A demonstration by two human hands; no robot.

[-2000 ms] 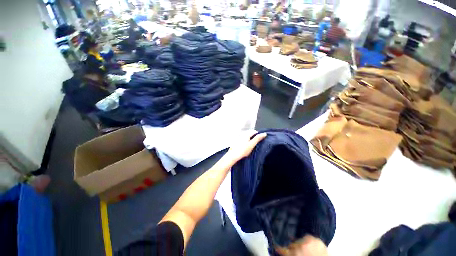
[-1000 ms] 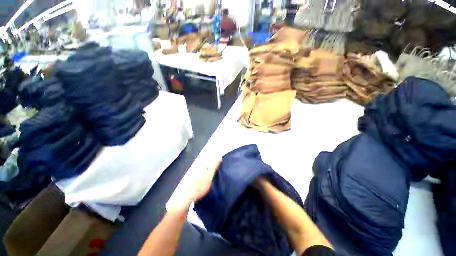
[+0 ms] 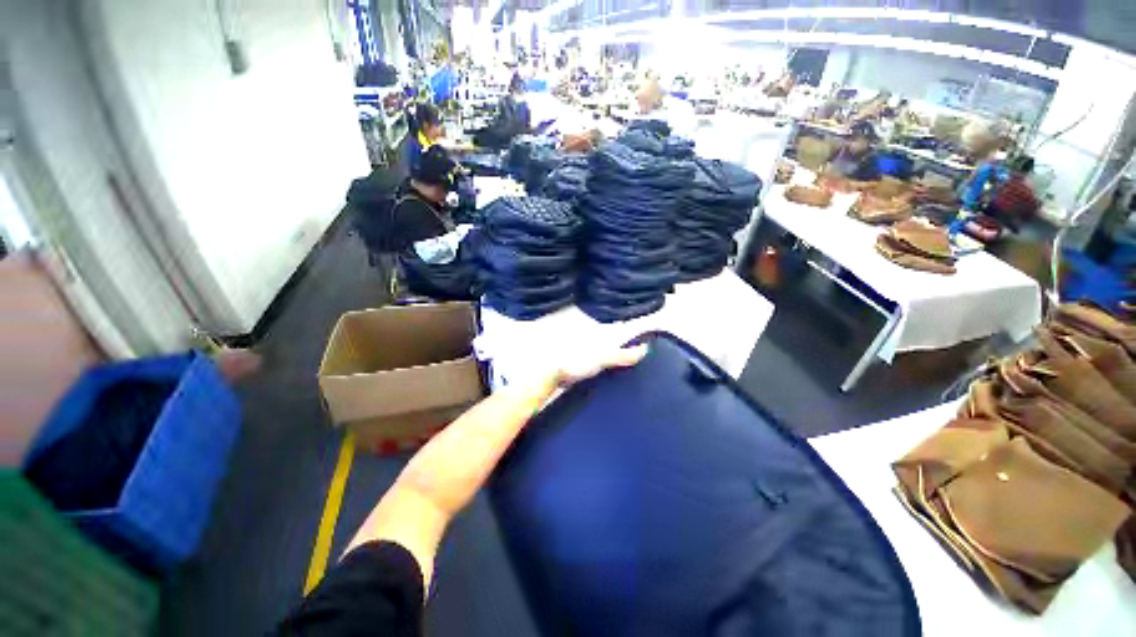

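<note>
A navy backpack (image 3: 673, 510) fills the lower middle of the view, with a smooth face toward me, a rounded edge and a small dark loop near its top. My left hand (image 3: 604, 363) holds it by its upper left edge, with the bare forearm reaching up from the bottom. My right hand is not in view. The lower part of the backpack is cut off by the frame's bottom edge.
Navy backpack stacks (image 3: 629, 224) stand on a white table ahead. An open carton (image 3: 405, 367) and a blue crate (image 3: 206, 454) sit on the floor at left. Brown bag pieces (image 3: 1015, 498) lie on the white table at right. A seated person (image 3: 430, 224) is beyond the carton.
The view has swung left. The backpack, earlier with my right hand inside its opening, now shows its smooth face. My right hand has left the view.
</note>
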